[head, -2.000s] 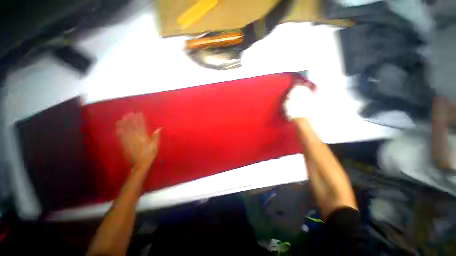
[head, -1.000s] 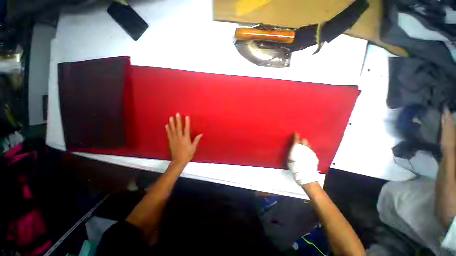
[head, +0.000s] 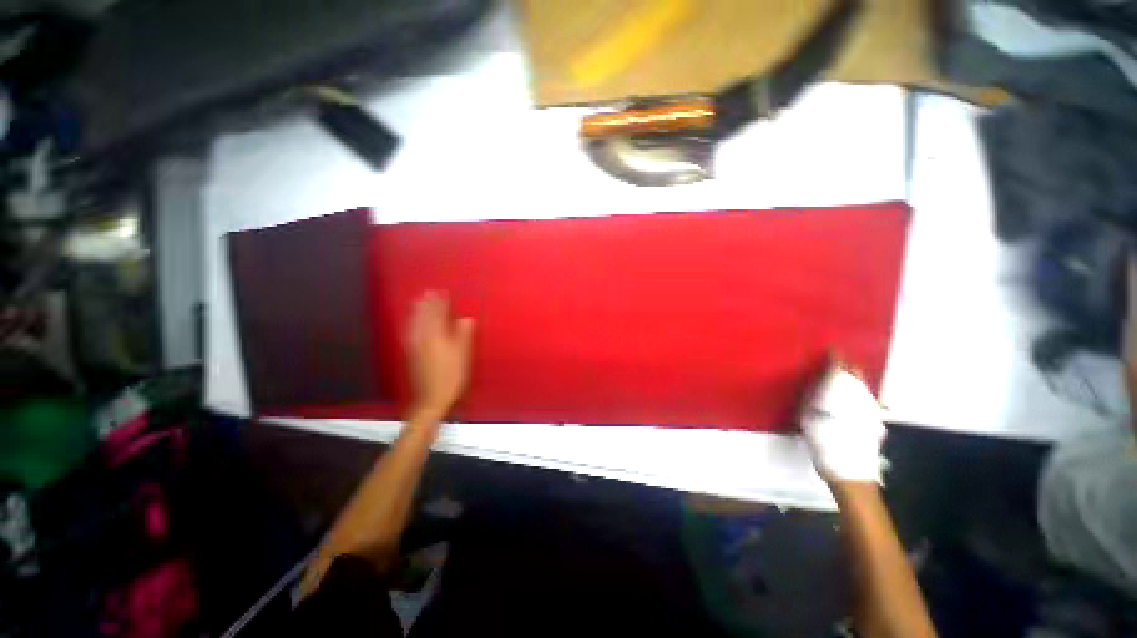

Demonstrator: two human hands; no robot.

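Note:
A long red fabric panel lies flat across the white-covered table. Its left end is folded over and shows a dark maroon-black side. My left hand is bare and blurred, over the red just right of the fold, holding nothing. My right hand, in a white glove or wrap, is at the panel's lower right corner. Its fingertips are over the red fabric; whether they pinch it cannot be told. The steam iron, with an orange-brown handle, rests behind the panel.
A brown board with a yellow mark lies at the far edge. A black phone-like object lies at the far left. Dark grey garments lie at the right, with part of a person at the right edge. Pink items are at the lower left.
The camera view has shifted. My left hand has moved left along the panel, closer to the fold. My right hand has moved right, from the panel's lower edge to its lower right corner.

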